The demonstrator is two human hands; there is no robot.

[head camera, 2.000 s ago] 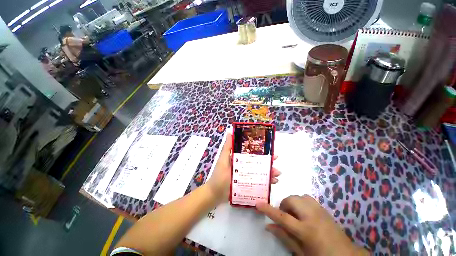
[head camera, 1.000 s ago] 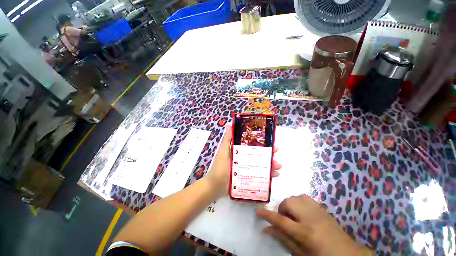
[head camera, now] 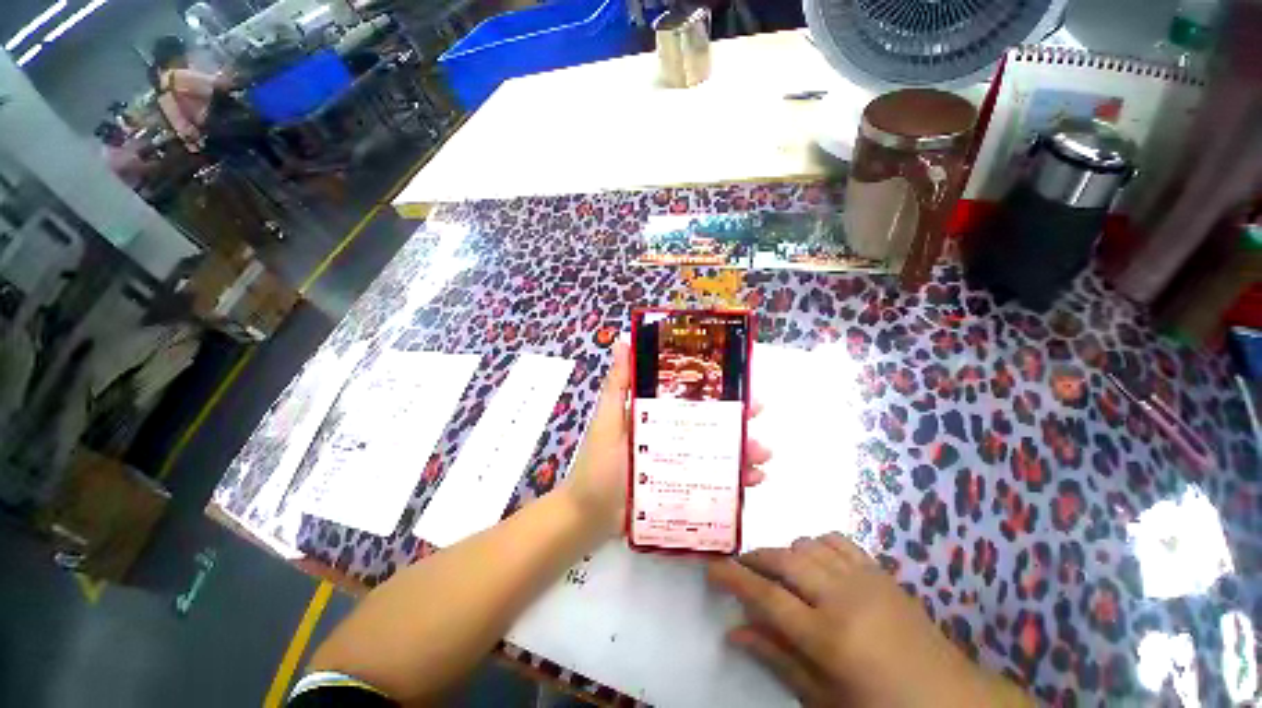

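A red-edged smartphone is held upright in my left hand, its fingertips showing at the phone's right edge. The screen shows a dark picture at the top and lines of text on white below. My right hand is empty, fingers partly spread, its index fingertip beside the phone's bottom edge. A large white paper sheet lies under the phone and both hands, with a few handwritten marks near its left part.
Loose white papers lie at left. A picture strip and orange patch lie beyond the phone. A brown-lidded mug, black flask, calendar and fan stand at back right. A thin pinkish tool lies right. A person sits far left.
My right hand's fingers have spread and shifted slightly up near the phone's bottom edge. The text on the screen has moved a little. My left hand still holds the phone.
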